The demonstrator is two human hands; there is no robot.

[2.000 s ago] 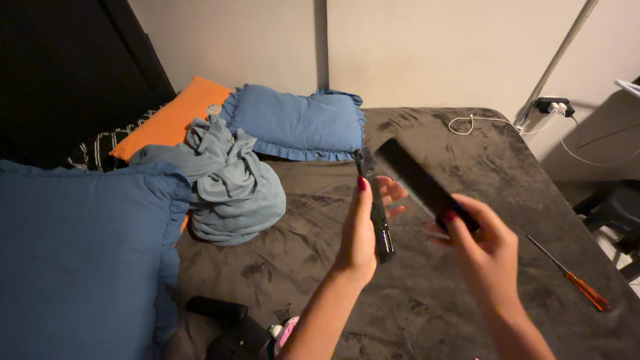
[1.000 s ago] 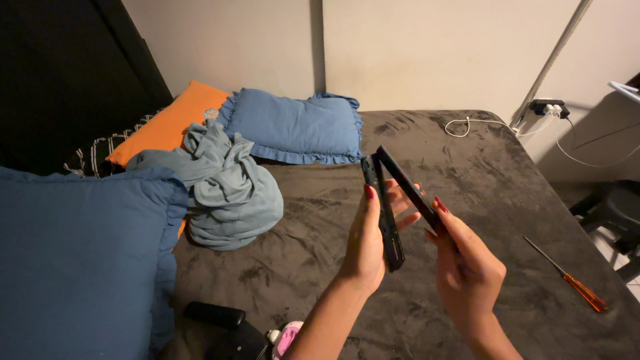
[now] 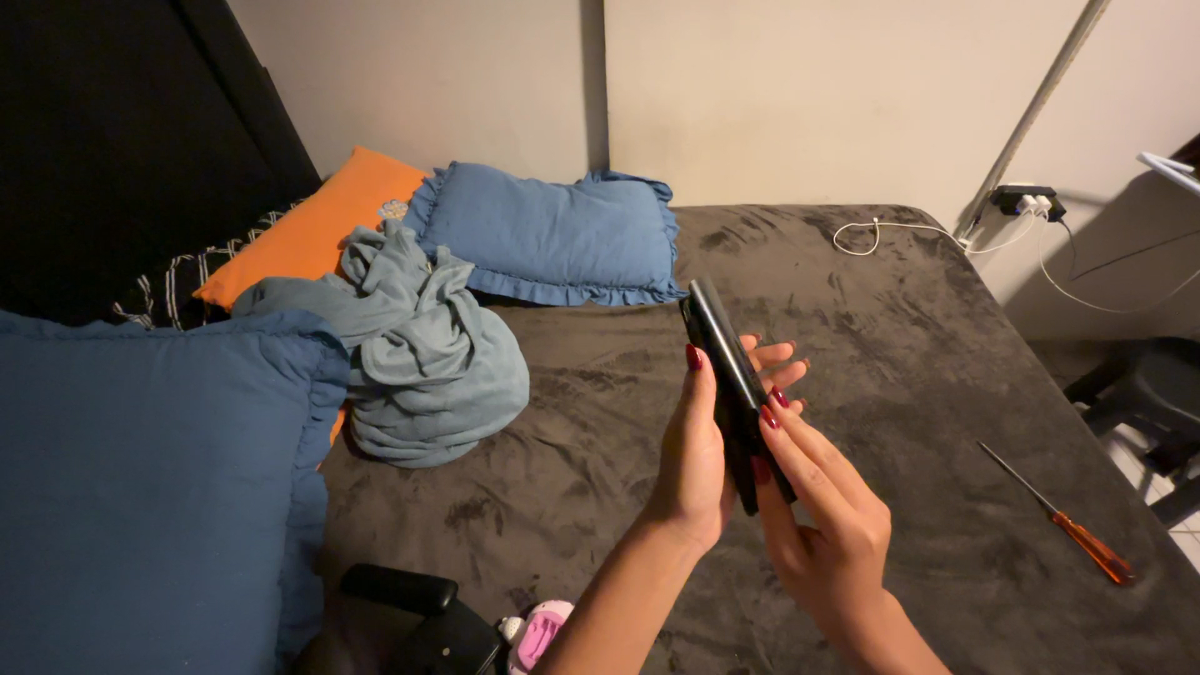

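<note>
Two long black parts meet face to face above the bed: a narrow dark piece at the left and a glossy black cover-like piece at the right. My left hand holds the dark piece, its thumb along the near side and its fingers showing behind. With thumb and fingertips, my right hand grips the glossy piece near its lower end. What exactly the two parts are, I cannot tell. To the right, a screwdriver with an orange translucent handle lies on the bed.
The bed has a dark plush cover. Blue ruffled pillows, an orange cushion and a crumpled grey-blue cloth lie left. Near my left forearm are a black handled object and a pink item. A white cable reaches a power strip.
The glossy piece in my right hand was apart from the dark piece, then touched it at the top at an angle. Now the two lie nearly parallel together.
</note>
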